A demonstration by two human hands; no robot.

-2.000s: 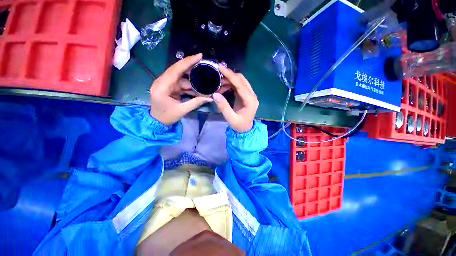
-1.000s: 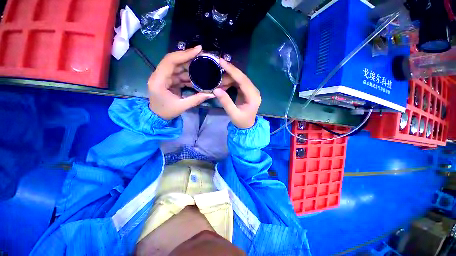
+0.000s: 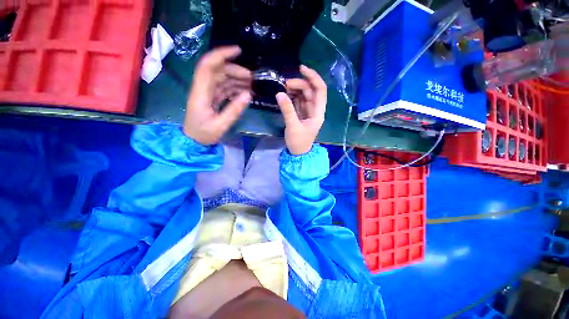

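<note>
A glossy black watch case (image 3: 269, 80) with a thin metallic rim is between my hands, tilted so that its face looks narrow. My left hand (image 3: 215, 96) is at its left, blurred, thumb and fingers apart; whether the fingertips touch the rim is unclear. My right hand (image 3: 304, 109) has its fingertips at the right edge of the case and appears to hold it. The black press fixture (image 3: 265, 31) stands just beyond; its dark body blends with the case.
A large red parts tray (image 3: 68, 56) lies at left, beside white tissue (image 3: 157, 53) and clear plastic scrap (image 3: 189, 41). A blue box (image 3: 418, 68) with a looping pale tube (image 3: 346, 118) is at right. A second red tray (image 3: 393, 215) is below the bench edge, with stacked trays (image 3: 508, 137) farther right.
The case has tilted from facing me to nearly edge-on and sits slightly higher in view. The left thumb and fingers have spread and moved off its face; the right fingers have shifted along its edge.
</note>
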